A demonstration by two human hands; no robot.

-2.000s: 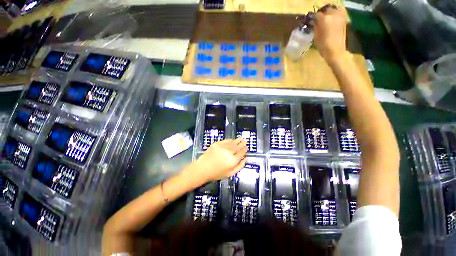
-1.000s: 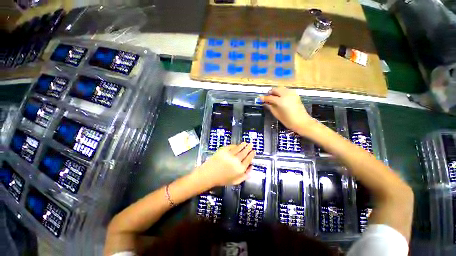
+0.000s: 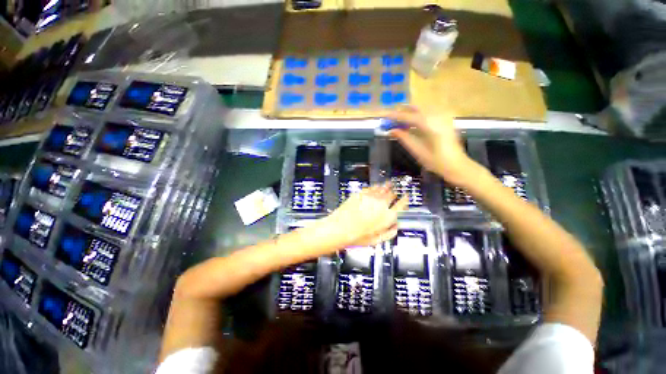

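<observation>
A clear blister tray (image 3: 283, 219) lies in front of me with two rows of black keypad mobile phones. My left hand (image 3: 371, 214) lies over the tray's middle, its fingertips at the lower part of the third phone (image 3: 404, 157) in the far row. I cannot tell whether it holds anything. My right hand (image 3: 431, 142) is above the tray's far edge, thumb and finger pinching a small screen protective film with blue (image 3: 393, 125). The film is just beyond the top of that third phone. The right hand and forearm partly hide the phones on the right.
A backing sheet with blue marks (image 3: 342, 80), a solvent bottle (image 3: 434, 47) and a small orange-white item (image 3: 498, 67) lie on the tan board (image 3: 467, 102). Tall stacked trays of phones (image 3: 157, 157) stand left, others (image 3: 634, 219) right. A white card (image 3: 257, 206) lies left of the tray.
My left hand has moved right, from the second far-row phone to the third. My right hand, earlier at the bottle and then above the second phone, has moved right with a blue film piece.
</observation>
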